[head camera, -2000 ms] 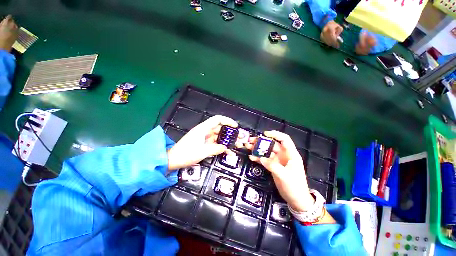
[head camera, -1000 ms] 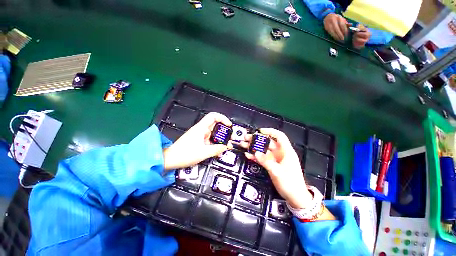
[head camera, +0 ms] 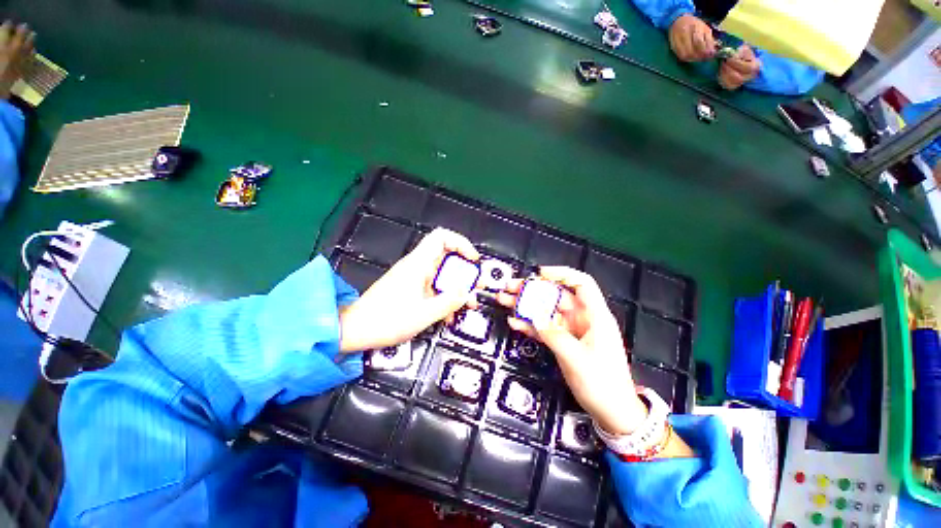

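My left hand (head camera: pixel 413 290) holds a smartwatch body (head camera: pixel 455 274) with a white lit face towards me. My right hand (head camera: pixel 584 328) holds a second smartwatch body (head camera: pixel 538 301), its face also lit white. Both are held side by side over the black blister tray (head camera: pixel 387 431). Several units sit in the tray's pockets below, such as a white-backed one (head camera: pixel 464 378) with a dark rim. Another unit (head camera: pixel 497 274) shows between my hands. The pockets under my hands are partly hidden.
A ribbed sheet (head camera: pixel 114 150), loose black unit (head camera: pixel 166 161) and foil packet (head camera: pixel 238 189) lie left, above a power strip (head camera: pixel 88 284). At right are a blue pen bin (head camera: pixel 766 345), button panel (head camera: pixel 837 493) and green basket (head camera: pixel 896 361). A coworker's hands (head camera: pixel 712 54) are across the bench.
Both held faces have turned from dark with bluish-white patterns to plain white. My hands have barely moved. The coworker's hands across the bench have shifted slightly.
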